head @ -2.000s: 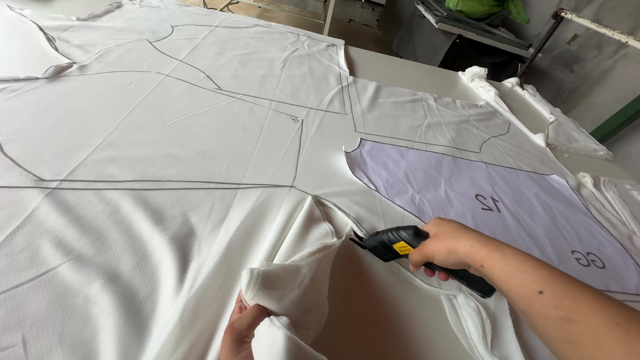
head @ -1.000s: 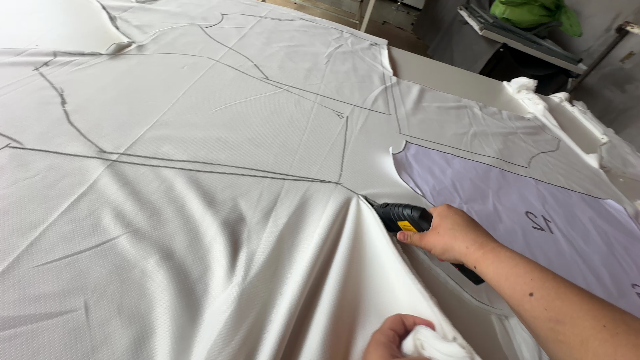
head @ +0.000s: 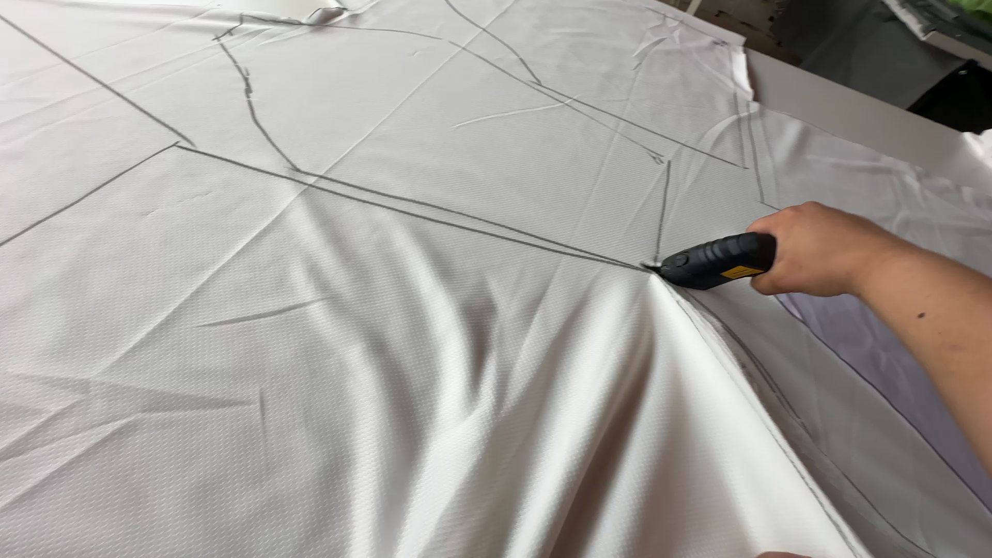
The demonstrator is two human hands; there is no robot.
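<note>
White textured fabric (head: 465, 139), marked with dark pattern lines, spreads over the table. My right hand (head: 814, 248) is closed round a black handheld electric fabric cutter (head: 717, 262) with a yellow label. The cutter's tip meets the fabric where two long drawn lines converge, at the top of a cut edge running down to the lower right. Only a sliver of my left hand (head: 781, 555) shows at the bottom edge, beside the draped cut fabric; its fingers and grip are hidden. A lilac-tinted pattern piece (head: 876, 364) lies partly under my right forearm.
Bare tabletop (head: 845, 108) shows beyond the fabric's far edge. Grey and black items (head: 852, 46) stand behind it at the upper right, near something green (head: 973, 9). Deep folds run through the near fabric.
The cutter has moved along the fabric to the meeting point of the drawn lines. My left hand, seen holding bunched fabric earlier, has dropped almost out of view. The view has shifted left.
</note>
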